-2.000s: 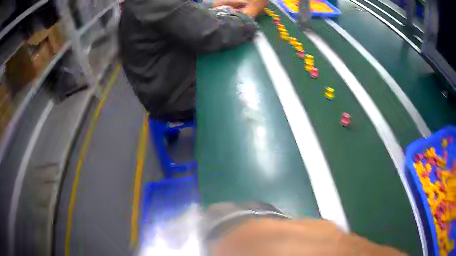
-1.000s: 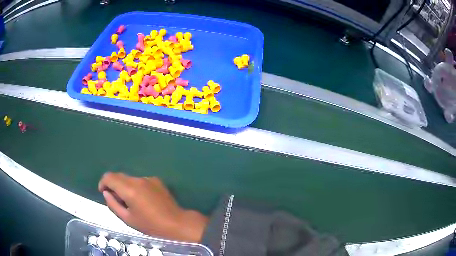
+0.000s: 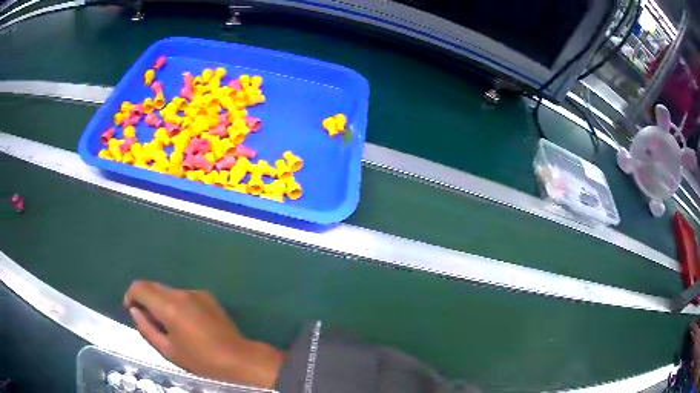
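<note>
My right hand (image 3: 192, 330) rests at the near edge of the green conveyor belt (image 3: 430, 322), fingers curled and thumb tucked under; whether it holds anything is hidden. A clear plastic box (image 3: 86, 372) with small white and silvery inserts (image 3: 127, 381) lies just below the hand, cut off by the lower edge. A shallow blue tray (image 3: 353, 184) beyond the belt holds many yellow plastic pieces (image 3: 201, 123) and pink plastic pieces (image 3: 201, 160), mostly heaped left and centre. One pink piece (image 3: 18, 203) stands on the belt at far left. My left hand is out of the picture.
Silver rails (image 3: 460, 265) run along the belt. Across it, at right, are a lidded clear box (image 3: 576, 184), a pink animal-shaped fan (image 3: 656, 160) and a red object (image 3: 685, 246). Black cables (image 3: 583, 127) hang behind them. A dark panel with a metal frame stands at the back.
The view first swung from down the line to the tray, then shifted slightly right. My right hand keeps nearly the same curled pose. The yellow piece at far left has left the view.
</note>
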